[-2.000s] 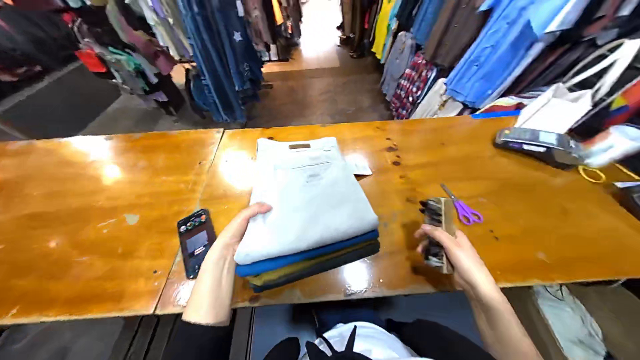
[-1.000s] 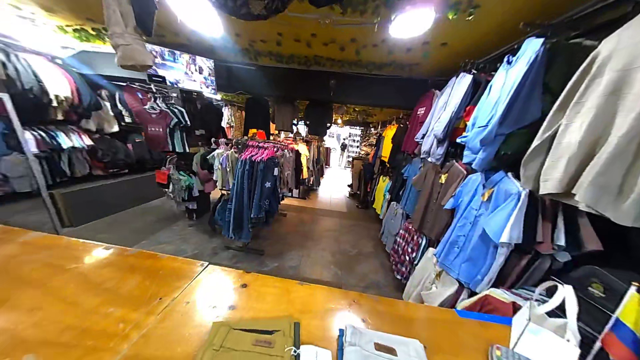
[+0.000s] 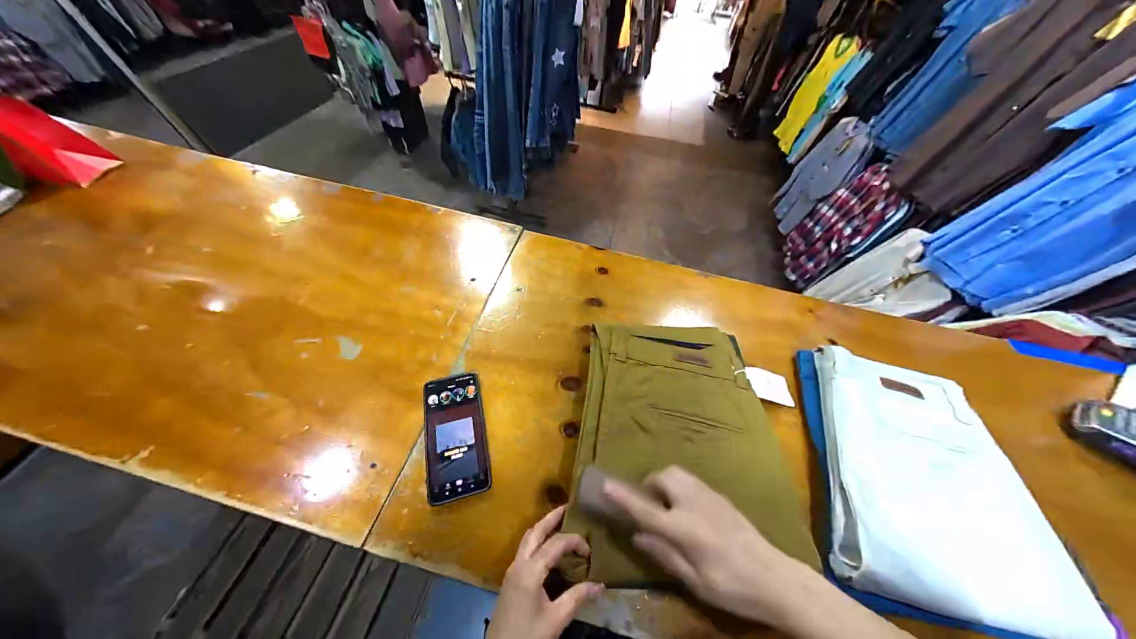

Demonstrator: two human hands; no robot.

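Folded olive-green trousers [image 3: 688,426] lie on the wooden counter, a white tag at their upper right edge. My right hand [image 3: 701,541] is over their lower part, blurred, with a brush [image 3: 603,493] in its fingers; the bristles are hidden. At the lower left corner of the trousers, my left hand [image 3: 546,577] touches the cloth with its fingers spread; whether it pinches the fabric cannot be told. Folded white trousers [image 3: 941,479] rest on a blue pair [image 3: 812,408] to the right.
A smartphone [image 3: 457,439] lies left of the olive trousers on the wooden counter [image 3: 222,355]. A card terminal [image 3: 1105,428] is at the right edge, and a red item [image 3: 53,142] at the far left. Clothing racks stand beyond the counter.
Two seconds ago the white trousers lay on top of the olive ones under my left hand; now the white and blue pairs lie apart to the right. The brush has moved onto the olive trousers.
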